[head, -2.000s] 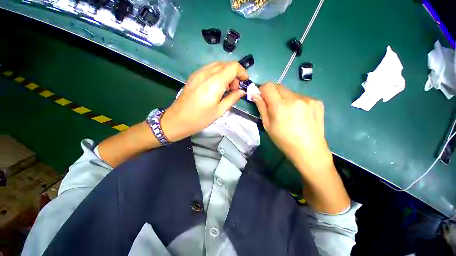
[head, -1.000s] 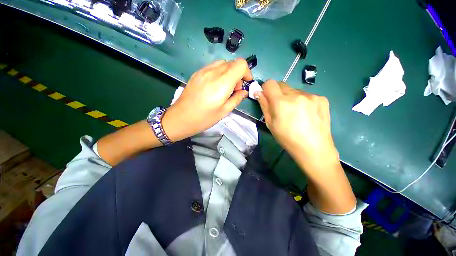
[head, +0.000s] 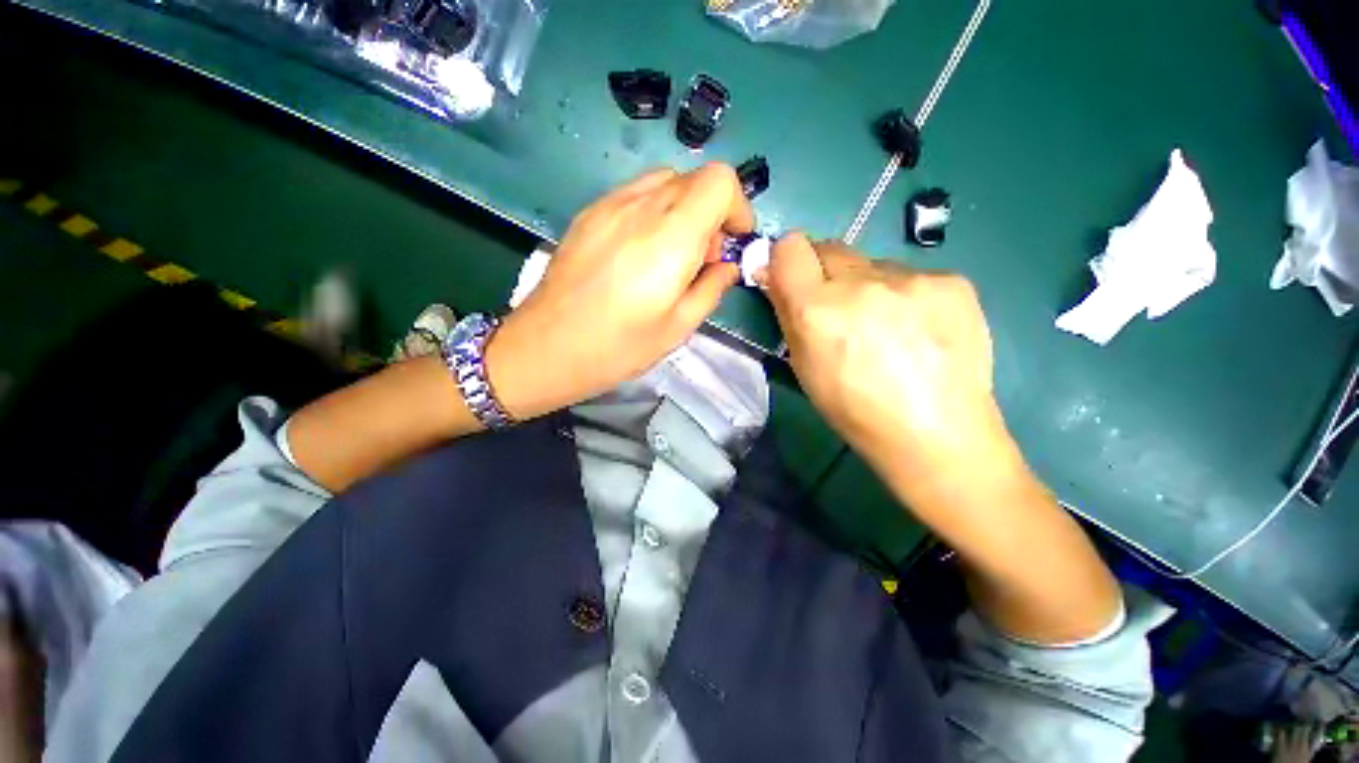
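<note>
My left hand point(head: 634, 276) pinches a small black plastic housing point(head: 732, 249) between thumb and fingers, above the bench's near edge. It is mostly hidden by the fingertips. My right hand point(head: 879, 328) pinches a small white scrap point(head: 756, 261) against the housing's right side. Whether the scrap is cloth or a finger wrap I cannot tell. Another black housing point(head: 754, 176) lies just beyond my left fingertips, partly covered. Two black housings point(head: 641, 93) point(head: 704, 111) lie farther up. One point(head: 899, 137) lies on the pale seam, and one with a silvery face point(head: 929, 216) lies right of it.
The green bench point(head: 1028, 134) holds a clear blister tray point(head: 492, 45) at upper left and a bag of brass parts point(head: 805, 18) at top. Crumpled white tissues point(head: 1148, 257) point(head: 1323, 231) and a white cable point(head: 1252, 529) lie at right. A person's pale sleeve point(head: 60, 581) shows at left.
A blurred person has come into view at the left, beside the bench. My right forearm has shifted slightly right and its elbow outward. Both hands keep their pinch on the housing and the white scrap.
</note>
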